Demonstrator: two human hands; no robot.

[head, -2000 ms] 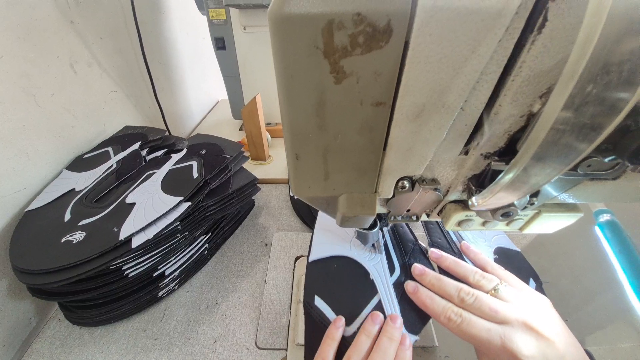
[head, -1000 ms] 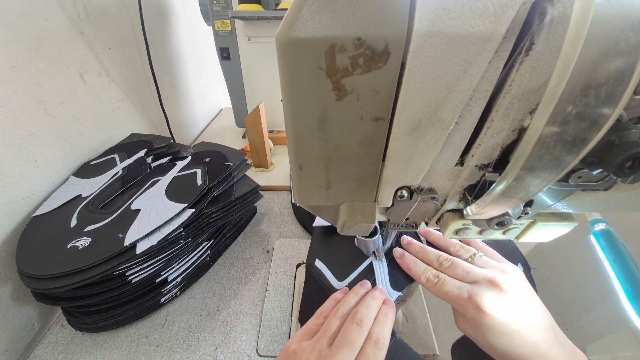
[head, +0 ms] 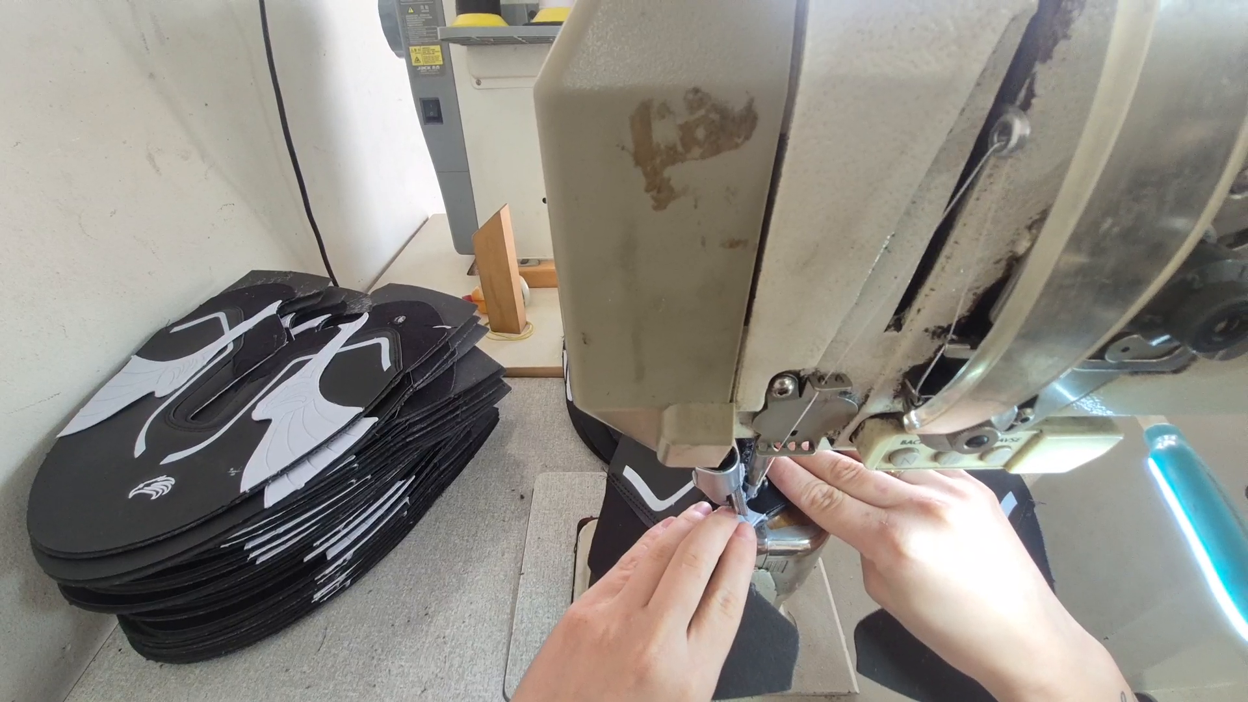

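Note:
A black shoe upper with white trim (head: 639, 487) lies under the presser foot (head: 726, 485) of a sewing machine (head: 673, 224). My left hand (head: 668, 604) rests flat on the upper just in front of the foot, fingertips close to the needle area. On the right, my right hand (head: 907, 536) presses the piece behind and beside the foot, its fingertips partly hidden under the machine head. Part of the upper hangs down around the metal bed (head: 795, 546). Whether either hand pinches the edge cannot be told.
A tall stack of black and white shoe uppers (head: 205, 458) stands at the left on the grey table (head: 419, 575), near the wall. A wooden block (head: 499, 273) and another machine (head: 507, 107) are behind. A lit tube lamp (head: 1194, 526) is at the right.
The upper has turned and shifted under the foot, so less of its white part shows. My left hand has moved up close to the foot; my right fingertips have gone further behind it.

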